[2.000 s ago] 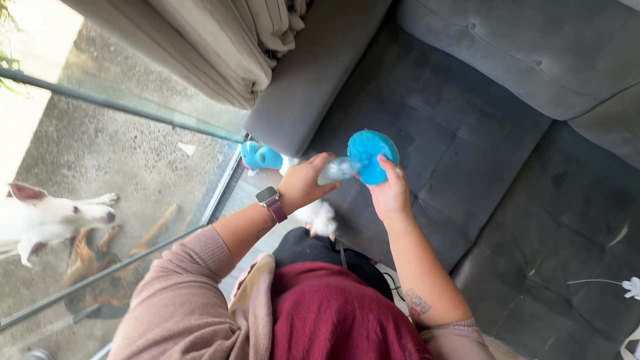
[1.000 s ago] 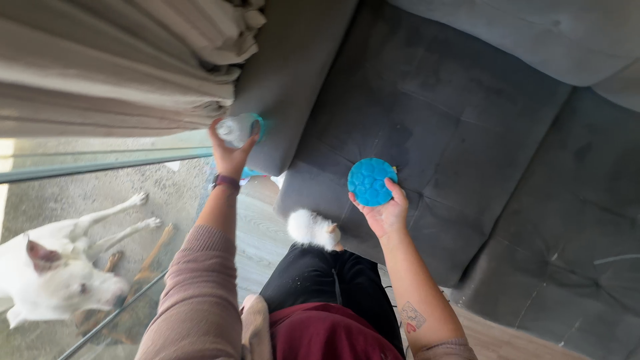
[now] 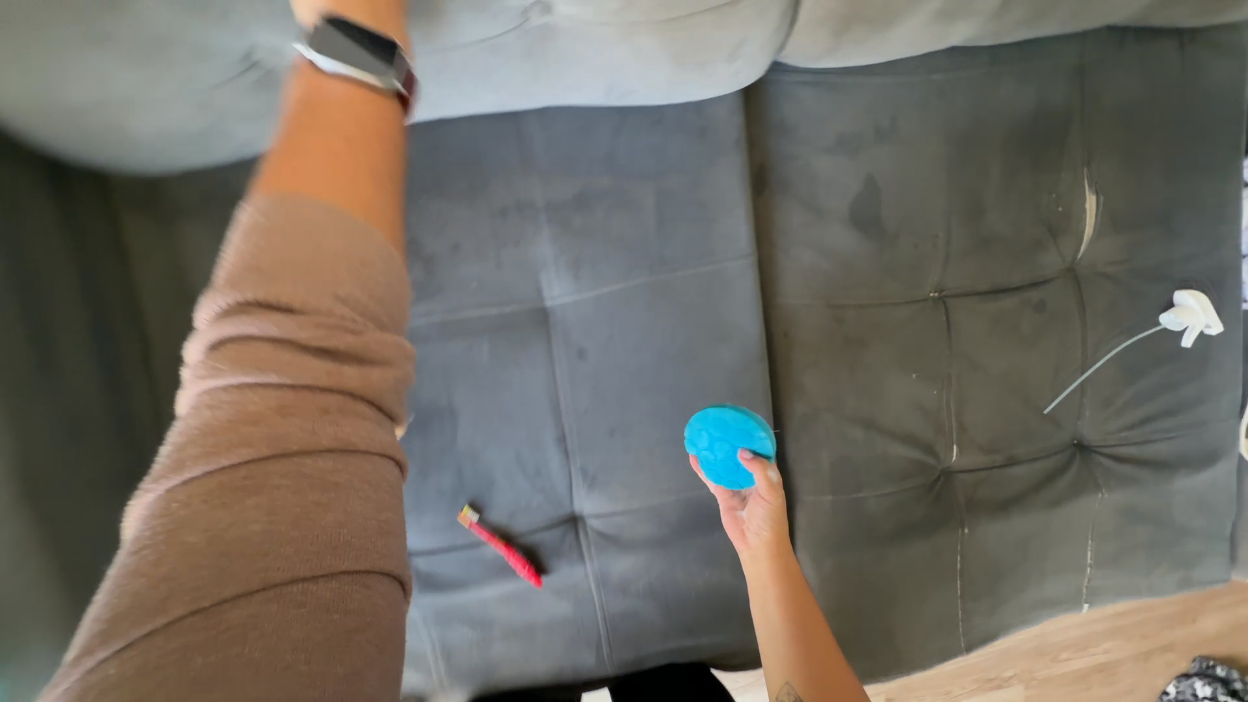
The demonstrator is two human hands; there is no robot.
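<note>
My right hand [image 3: 749, 502] holds a round blue object [image 3: 726, 444], perhaps a silicone disc or lid, by its lower edge above the grey sofa seat [image 3: 643, 370]. My left arm stretches up across the left side of the view, with a smartwatch [image 3: 353, 54] on the wrist. The left hand itself is cut off by the top edge, so what it holds or touches is hidden. A small pink-red object with a pale bristly end [image 3: 502, 549], resembling a brush, lies on the seat to the left of my right hand.
The sofa backrest [image 3: 585, 58] runs along the top. A white plastic piece [image 3: 1191, 317] with a thin stem lies on the right seat cushion. Wooden floor [image 3: 1092, 634] and a patterned item [image 3: 1209, 681] show at the lower right.
My left hand, which held a clear bottle-like item near the armrest, has moved up out of view. My right hand keeps the blue object. The view has swung right, away from the window and dogs.
</note>
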